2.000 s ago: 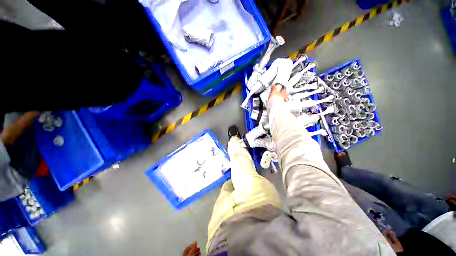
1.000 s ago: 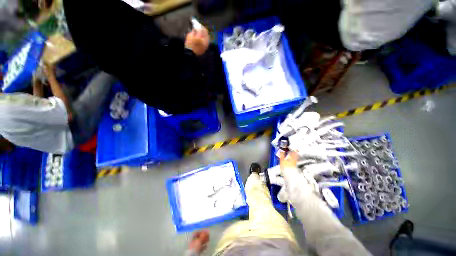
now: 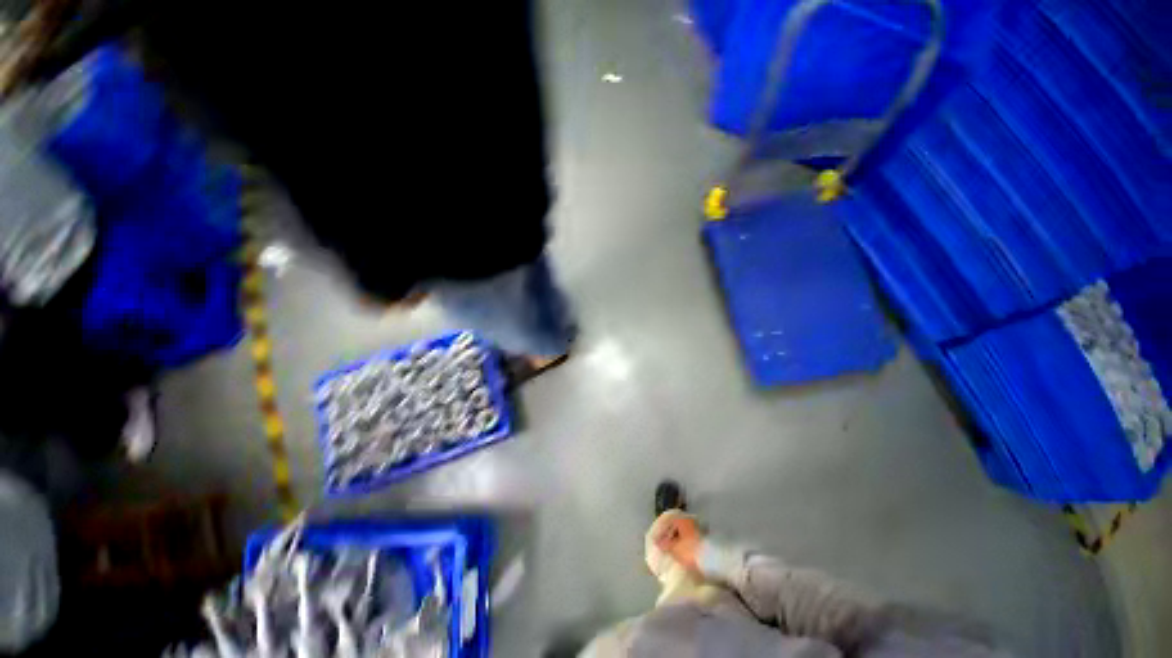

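Observation:
My right hand (image 3: 679,540) is small and blurred at the bottom centre, over my leg above the floor. Nothing clear shows in it, but its fingers cannot be made out. My left hand is not in view. White-grey limb-like castings (image 3: 309,598) lie heaped in a blue crate (image 3: 478,585) at the lower left, cut off by the bottom edge and away from my right hand. Short grey ring-ended parts (image 3: 405,411) fill a second blue crate (image 3: 418,465) above it.
A blue platform trolley (image 3: 803,296) with yellow fittings and a metal handle stands upper right. Stacked blue crates (image 3: 1028,411) stand beside it. A person in black (image 3: 399,142) stands upper left, close to the parts crate. Yellow-black tape (image 3: 264,347) runs along the left.
The view has swung right, so the crates now sit at the lower left and the trolley shows. My right hand has left the heap of castings. My left hand has gone out of view.

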